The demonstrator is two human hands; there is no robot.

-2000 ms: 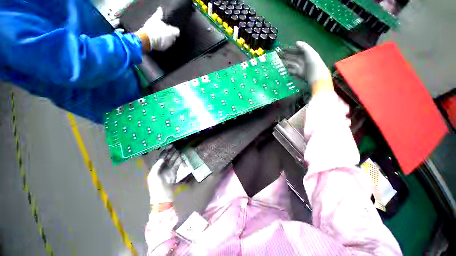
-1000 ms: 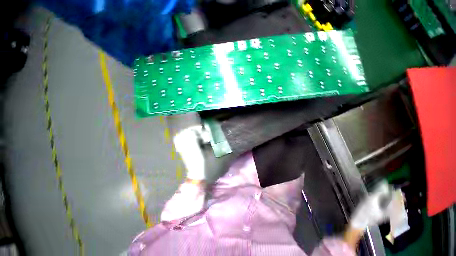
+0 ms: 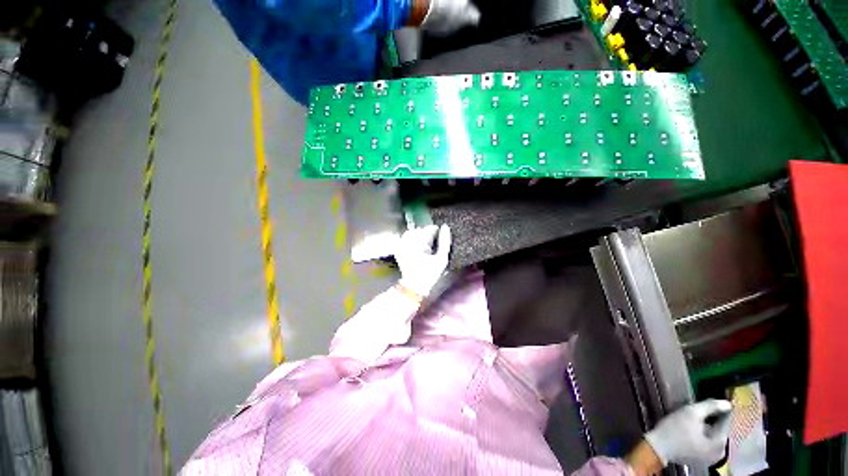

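Note:
A long green circuit board (image 3: 507, 130) lies underside up across the upper middle, with rows of silver dots showing and dark component edges below its front edge. It rests above a dark foam pad (image 3: 521, 223). My left hand (image 3: 424, 258), in a white glove, is below the board's left part, at a pale green strip, with its fingers bent. A small white piece (image 3: 375, 247) shows beside it; whether the hand holds it is unclear. My right hand (image 3: 690, 435), gloved, has bent fingers at the left edge of a sheet with small dots (image 3: 748, 428). Neither hand touches the board.
A metal rail (image 3: 651, 316) and shiny plate (image 3: 725, 270) are at right, beside a red panel (image 3: 828, 297). A capacitor board (image 3: 655, 33) and another board (image 3: 814, 46) are at the top. A coworker's blue sleeve (image 3: 316, 37) and gloved hand are at upper left.
Both hands have let go of the green board. My right hand has moved down to the dotted sheet. My left hand has shifted right beneath the board. The view has turned.

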